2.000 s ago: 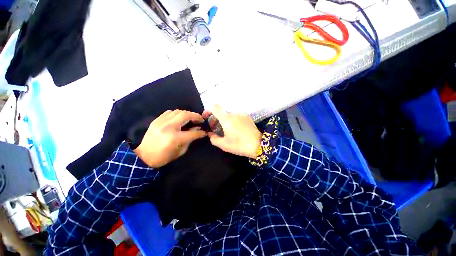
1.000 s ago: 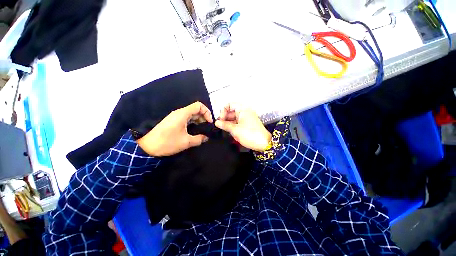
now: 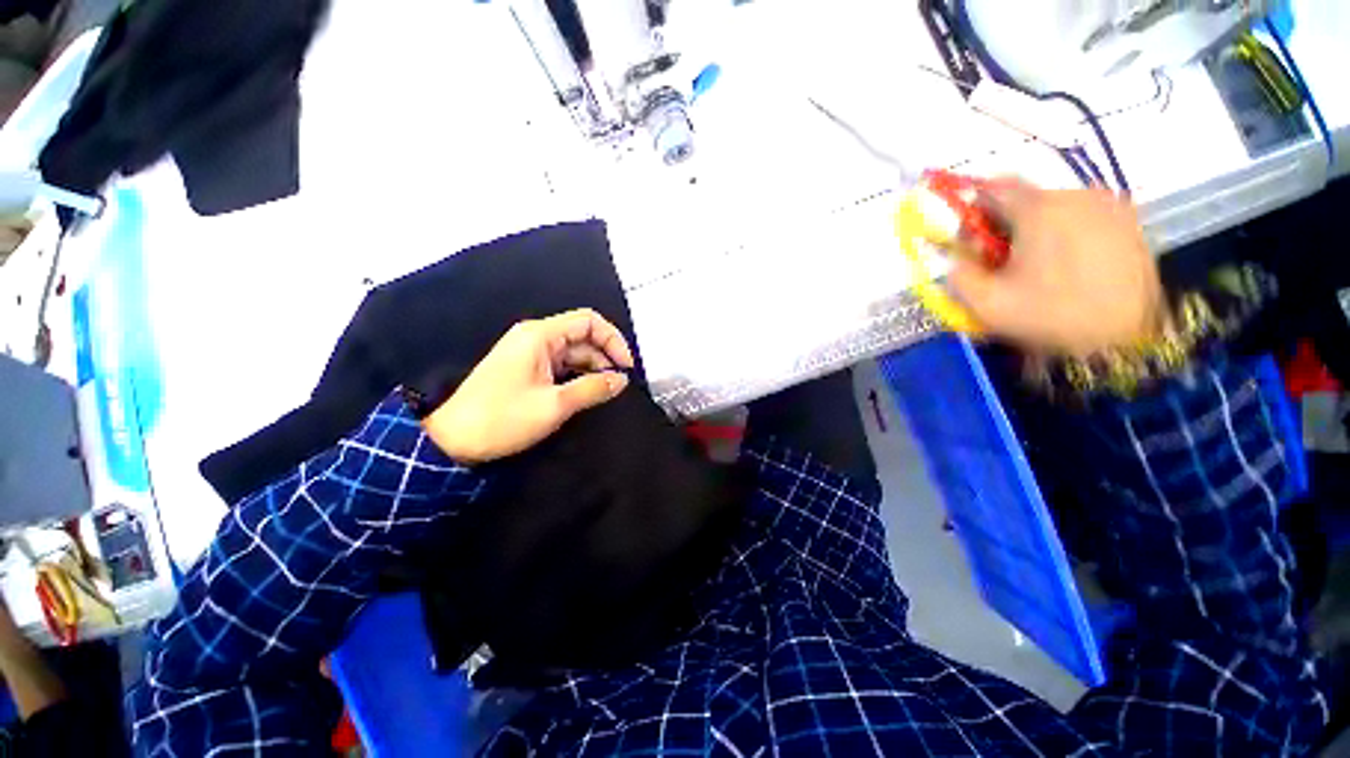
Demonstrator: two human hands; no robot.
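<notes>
A black garment piece [image 3: 459,304] lies on the white table and hangs over its front edge onto the lap. My left hand [image 3: 536,388] pinches its edge between thumb and fingertips near the table edge. My right hand [image 3: 1073,267], blurred, is at the handles of the small scissors [image 3: 936,237] on the right of the table. The red and yellow handles are partly hidden by the fingers, and the blades point up and left.
The presser foot area [image 3: 640,111] is at the top middle. A black cloth heap [image 3: 222,104] lies at upper left. A dark cord [image 3: 1103,141] lies behind my right hand. A blue bin [image 3: 999,504] is below the table edge.
My right hand has left the cloth and moved right to the scissors, its fingers now around the handles. My left hand still pinches the cloth edge.
</notes>
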